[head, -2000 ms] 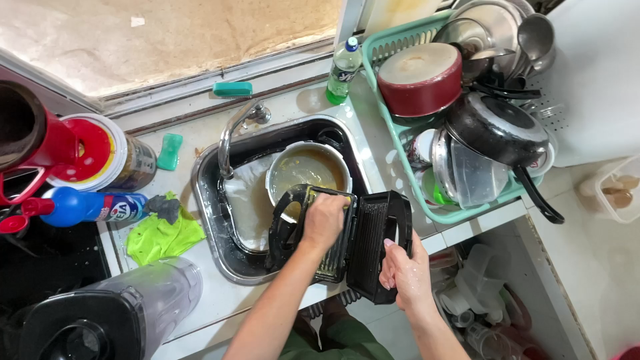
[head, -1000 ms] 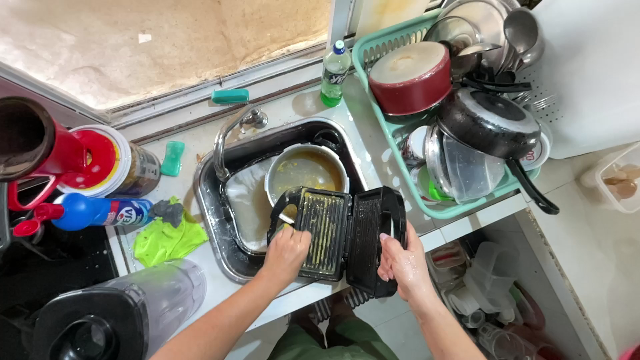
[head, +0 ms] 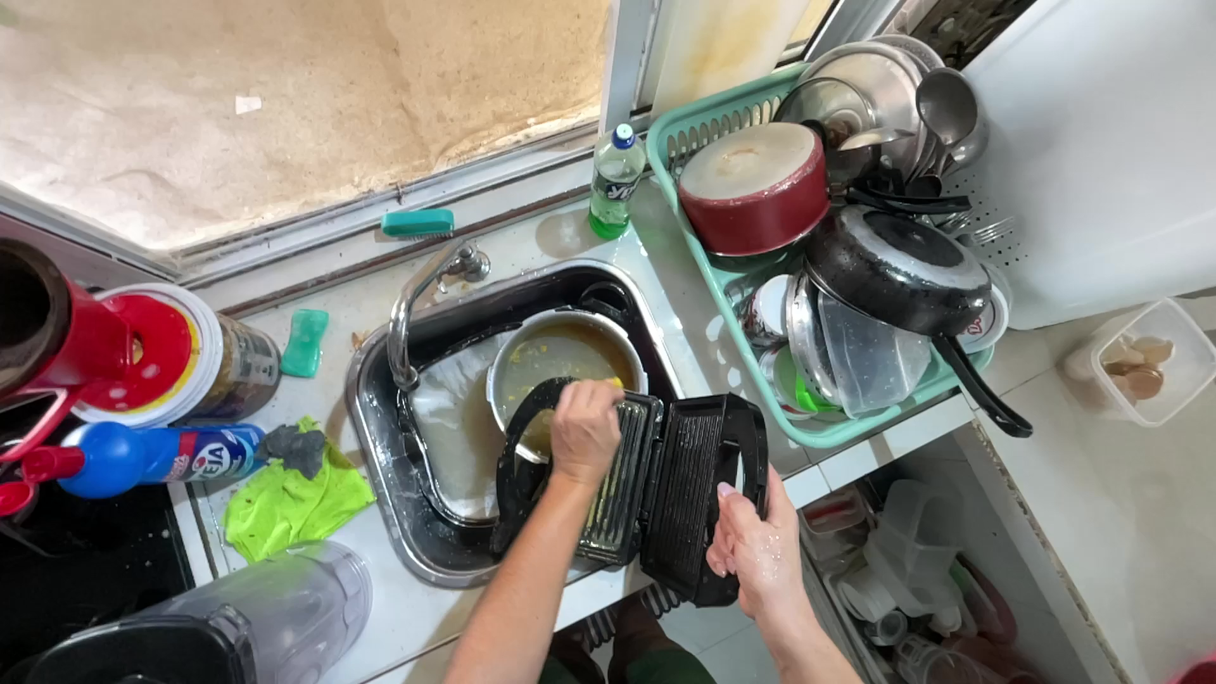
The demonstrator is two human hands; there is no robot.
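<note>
An opened black sandwich grill [head: 703,475] with ribbed plates lies over the near right edge of the steel sink [head: 418,541]. My right hand [head: 755,541] grips the handle of its right half. My left hand [head: 584,432] is closed at the upper part of the left plate, with a bit of something yellow showing at the fingertips; most of that item is hidden. Behind the left half, a metal pot [head: 560,347] of cloudy water with yellow bits stands in the sink, under and beside the chrome faucet [head: 404,332].
A green dish rack [head: 698,256] holds a red pot [head: 755,190], a black frying pan [head: 902,271] and lids. A dish soap bottle [head: 616,180] stands behind the sink. Left are a lime cloth [head: 299,503], a teal sponge [head: 304,344], a blue spray bottle [head: 161,456] and a clear plastic jug [head: 285,608].
My left hand has moved up along the left ribbed plate from its lower left edge, where it was a second ago. My right hand has stayed on the handle.
</note>
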